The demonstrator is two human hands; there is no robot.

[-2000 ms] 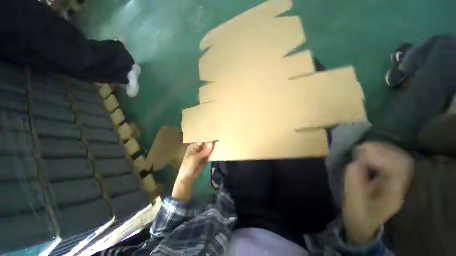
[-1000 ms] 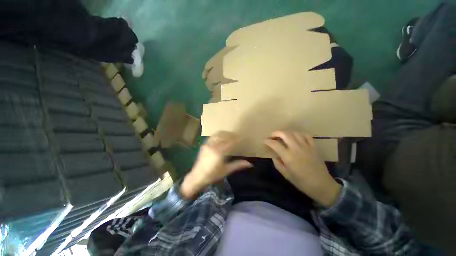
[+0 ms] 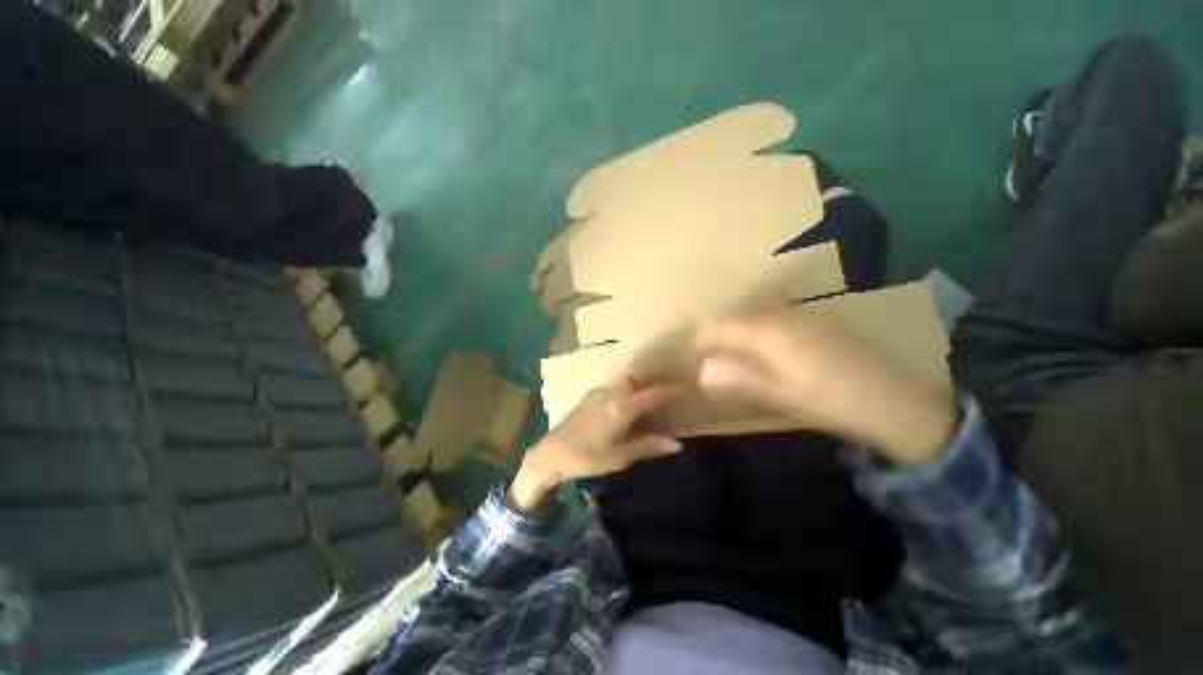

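Observation:
A tan die-cut box blank (image 3: 699,211) lies over my knees, its rounded flaps pointing away from me. Its near strip no longer shows flat; the near edge lies under my hands. My left hand (image 3: 607,429) is at the near edge left of the middle, fingers bent on the card. My right hand (image 3: 818,376) is blurred and lies over the blank right of the middle, fingers curled; whether it grips the card cannot be told. More notched card edges show under the blank at its left.
A part-formed tan box (image 3: 468,411) is on the green floor (image 3: 488,172) to the left. Beside it stands a pallet of dark grey wrapped goods (image 3: 158,435). A person's dark sleeve or leg (image 3: 172,172) is at upper left. Another seated person's leg (image 3: 1102,172) is on the right.
The blank has come down onto my knees from being held up by my left hand. My right hand has moved in over it. The blank's near strip has gone from flat view.

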